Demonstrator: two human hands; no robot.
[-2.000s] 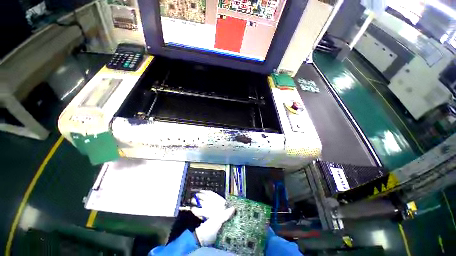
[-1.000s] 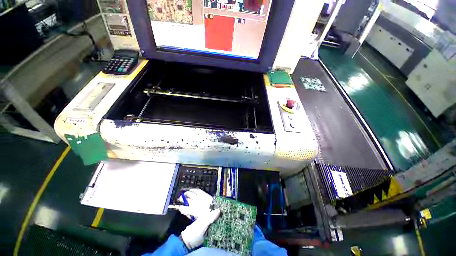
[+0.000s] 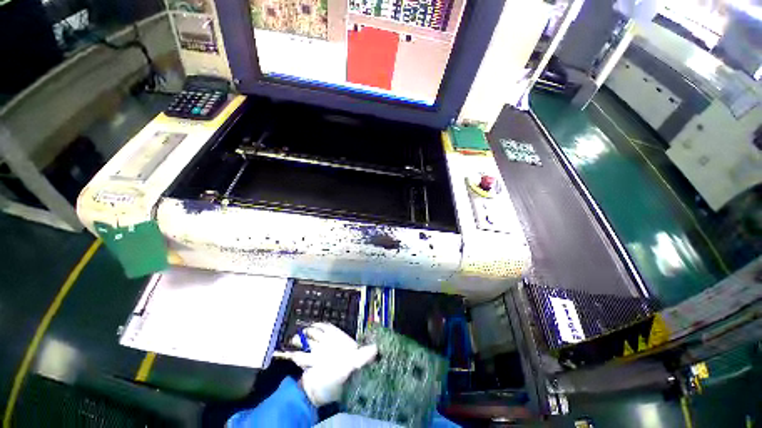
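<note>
A green circuit board (image 3: pixel 394 380) with dense components is held up at the bottom centre, tilted and slightly blurred. My left hand (image 3: pixel 328 361), in a white glove, is at the board's left edge, with the thumb reaching to its upper left part. A blue pen (image 3: pixel 303 339) is between the fingers of this hand, over the keyboard's (image 3: pixel 319 308) lower part. My right hand is not visible; only a bit of blue sleeve shows beside the board's lower right.
The machine's chipped white front edge (image 3: pixel 309 242) crosses ahead, with dark rails behind it and the monitor (image 3: pixel 351 96) above. A clipboard sheet (image 3: pixel 205 318) lies left of the keyboard. A red emergency stop button (image 3: pixel 485 182) is on the right panel; a dark conveyor (image 3: pixel 551 213) runs beyond.
The board has turned and tilted slightly and now looks blurred and darker. My left hand stays at its left edge with the pen. The camera view has shifted a little.
</note>
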